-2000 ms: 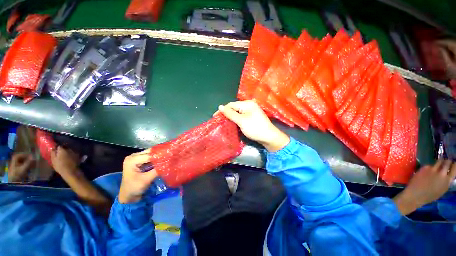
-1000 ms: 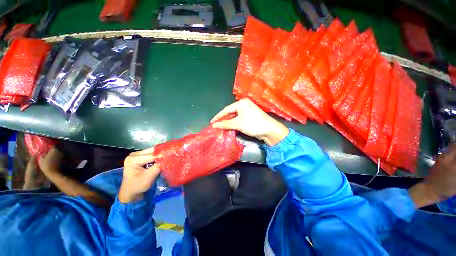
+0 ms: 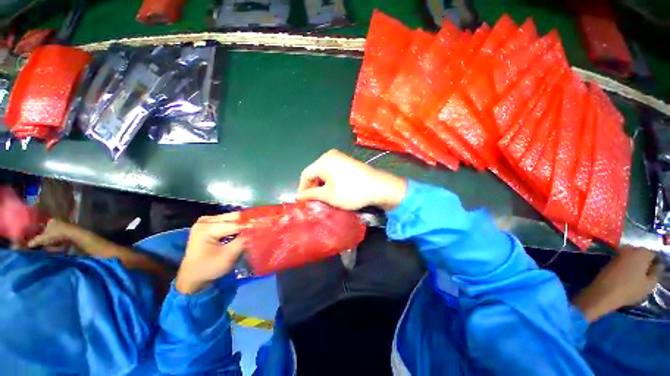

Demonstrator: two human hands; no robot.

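A red bubble bag (image 3: 301,239) is held over my lap at the bench's front edge, tilted slightly. My left hand (image 3: 209,251) grips its left end, thumb and fingers on either side. My right hand (image 3: 345,182) pinches its upper edge with bent fingers. What is inside the bag cannot be made out now. Many red bubble bags (image 3: 470,110) lie fanned in an overlapping pile on the bench at the right. Several shiny static-shielding bags (image 3: 139,95) lie at the left of the bench.
A red bag stack (image 3: 48,92) lies at the far left of the bench. Grey and red packs, one a red pack (image 3: 160,10), lie on the green belt beyond the pale strip (image 3: 294,41). Neighbouring workers' hands (image 3: 624,279) show at both sides. A thin cord hangs at the right edge.
My right hand has moved left along the bag's upper edge, its fingers more bent. The dark rectangle seen through the bag earlier no longer shows. The view has shifted a little.
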